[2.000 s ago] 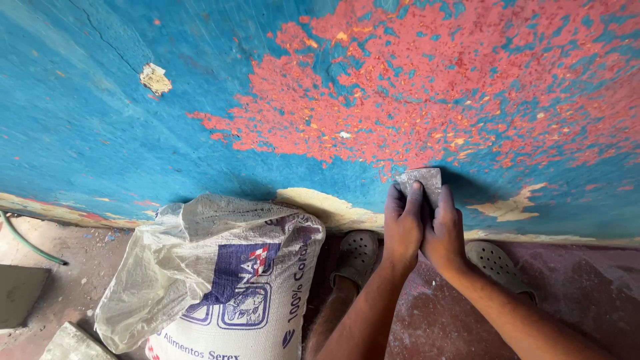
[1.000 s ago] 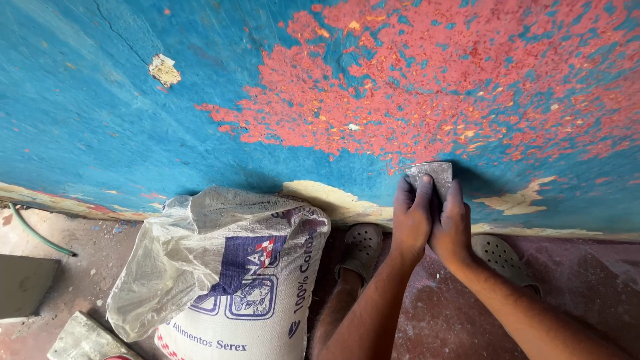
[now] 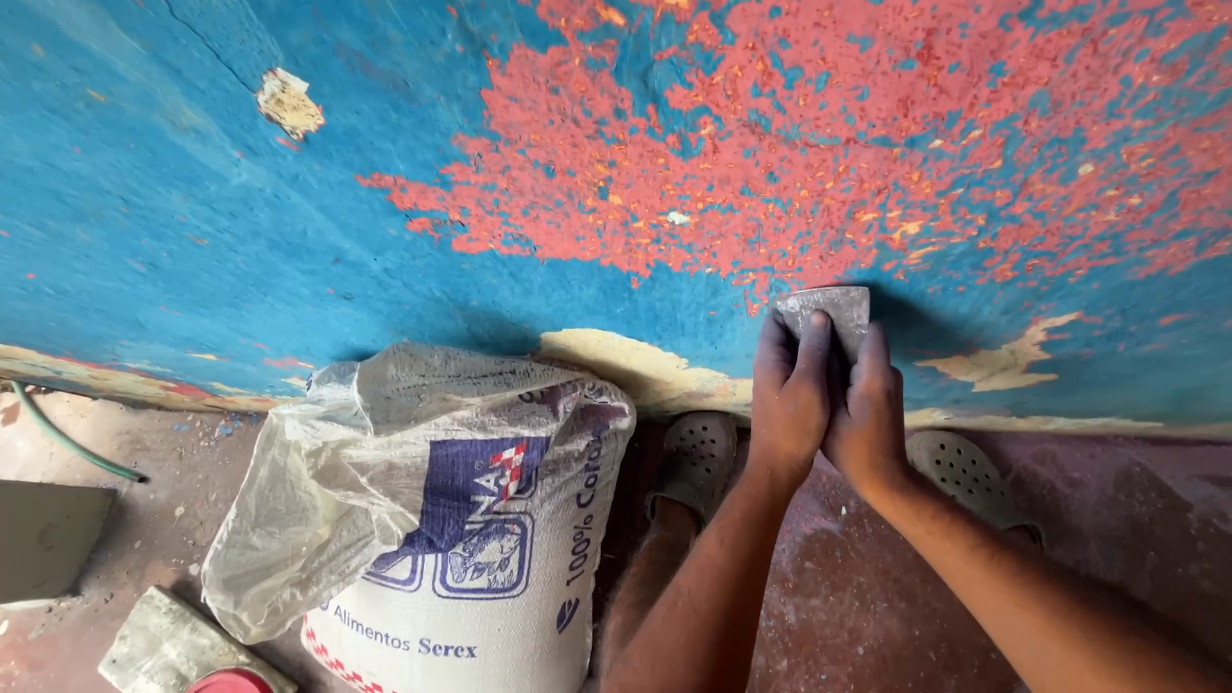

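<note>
My left hand (image 3: 796, 385) and my right hand (image 3: 866, 399) are side by side, both gripping a flat, dusty grey metal scraper blade (image 3: 835, 306). The blade's upper edge rests against the painted wall (image 3: 385, 279), at the lower border of a large scraped patch (image 3: 693, 173) where red and orange show through the blue paint. My left thumb lies on the face of the blade. Most fingers are hidden behind it. Grey dust covers the fingers of both hands.
A printed woven sack (image 3: 539, 616) with translucent plastic (image 3: 298, 520) over it stands left of my legs. Clogs (image 3: 698, 457) are on my feet at the wall's base. At lower left lie a green hose (image 3: 72, 443), a grey block (image 3: 48, 539), a whitish slab (image 3: 168, 640) and a red round object (image 3: 229, 681).
Both hands keep hold of the scraper blade, close to the same lower border of the red patch. A red round object has come into view at the lower left.
</note>
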